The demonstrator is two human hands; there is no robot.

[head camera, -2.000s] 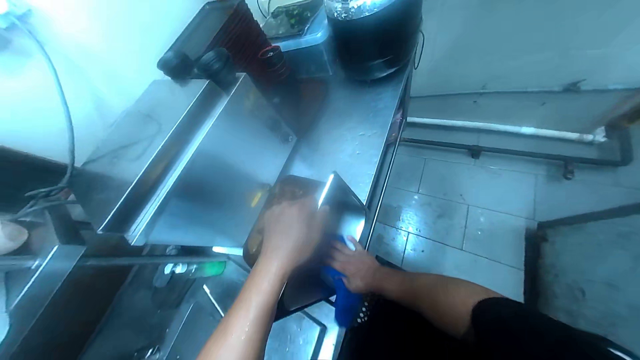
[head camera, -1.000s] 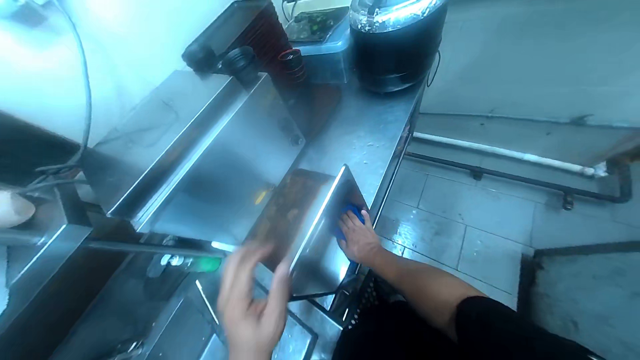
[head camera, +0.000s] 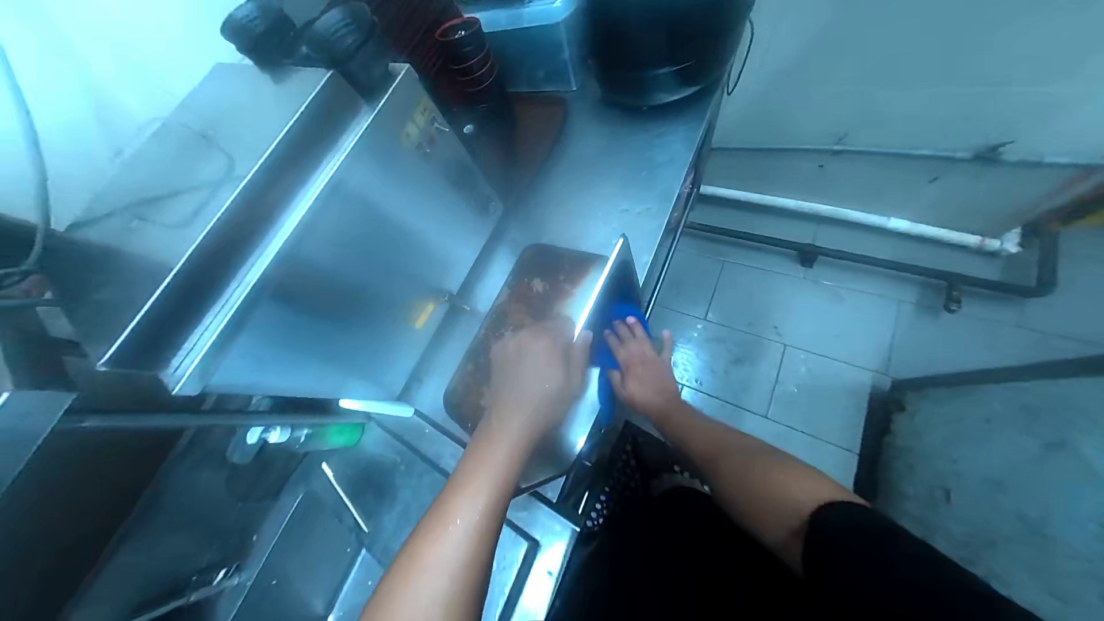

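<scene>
A brown-stained rectangular board or tray [head camera: 539,285] with rounded corners lies on the steel counter [head camera: 595,185]. Above its right part, a shiny metal sheet or cleaver-like plate [head camera: 623,272] stands tilted on edge. Blurred by motion, my left hand [head camera: 535,371] is over the board at the plate's left side, fingers curled; its grip is unclear. On the plate's other side, my right hand [head camera: 642,366] presses a blue cloth [head camera: 628,319] against the face, fingers spread over it. The lower part of the cloth hangs below the hand.
A large steel box-shaped appliance [head camera: 345,259] stands left of the board. Behind are stacked dark red-rimmed cups [head camera: 466,52], a clear plastic bin [head camera: 530,52] and a big black pot [head camera: 660,52]. A sink area with a green-ended bottle [head camera: 341,435] lies at lower left; tiled floor [head camera: 811,302] is at right.
My left hand, apart from the plate with fingers spread one second ago, is now over the board beside the plate. My right hand remains at the plate with the blue cloth.
</scene>
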